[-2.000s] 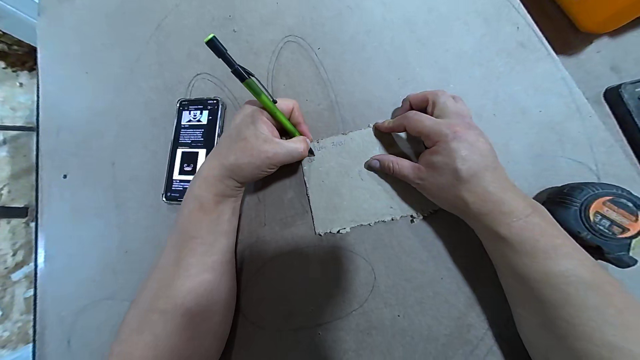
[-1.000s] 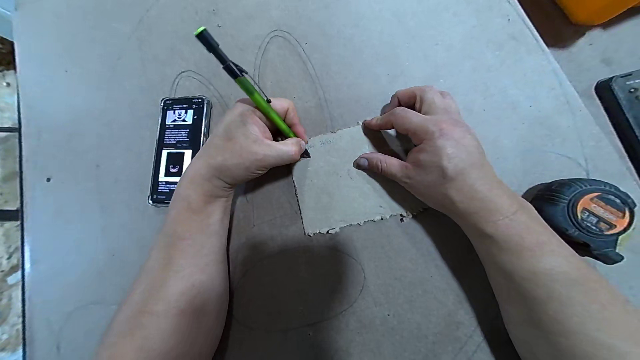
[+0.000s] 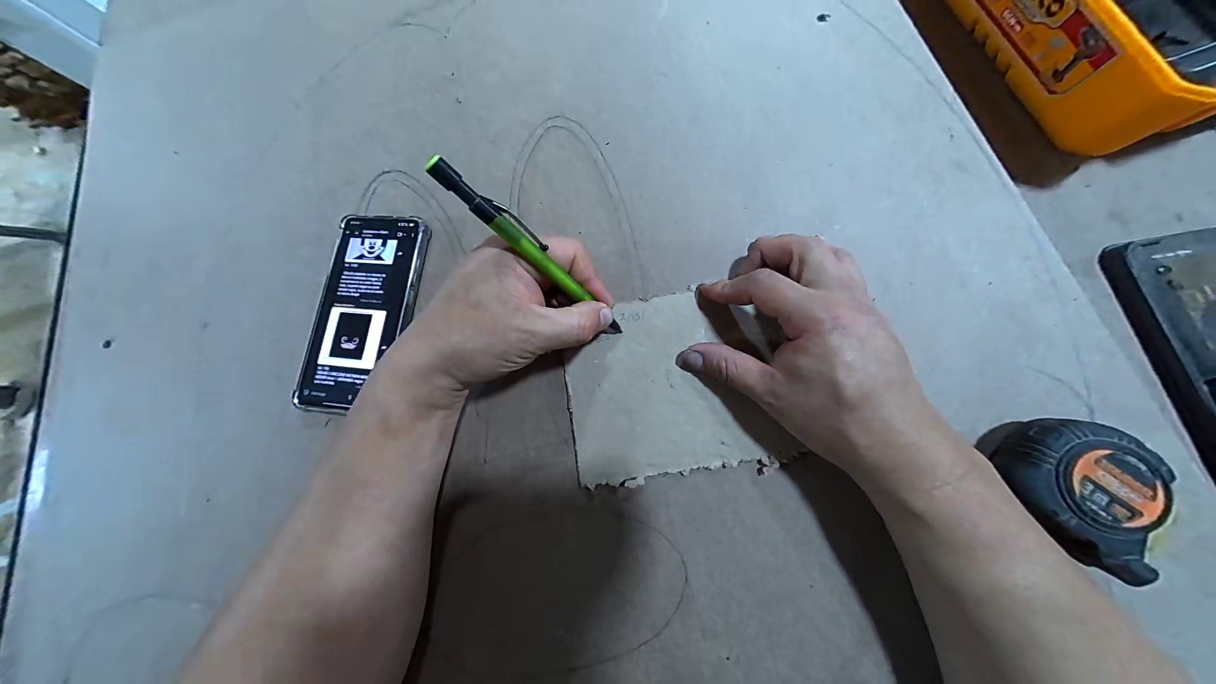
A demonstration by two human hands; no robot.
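Observation:
My left hand (image 3: 518, 318) grips a green and black mechanical pencil (image 3: 532, 249), its tip on the upper left corner of a rough-edged piece of grey board (image 3: 646, 408). Faint pencil writing shows by that tip. My right hand (image 3: 807, 332) rests at the board piece's upper right, index fingertip on its top edge and thumb on its face, fingers apart. Under the piece lies a large grey sheet (image 3: 741, 161) with pencil-drawn loops and ovals. A smartphone (image 3: 356, 313) with a lit screen lies left of my left hand, partly covered by my forearm.
A black and orange tape measure (image 3: 1088, 489) lies beside my right forearm. In the upper right corner is a yellow plastic case (image 3: 1092, 85) with a label. A dark flat object (image 3: 1164, 332) stands at the right edge. Past the sheet's left edge, rough ground (image 3: 24, 171) shows.
The pencil tip has moved slightly along the top left of the board piece, near the faint writing. My right hand has kept its place on the piece.

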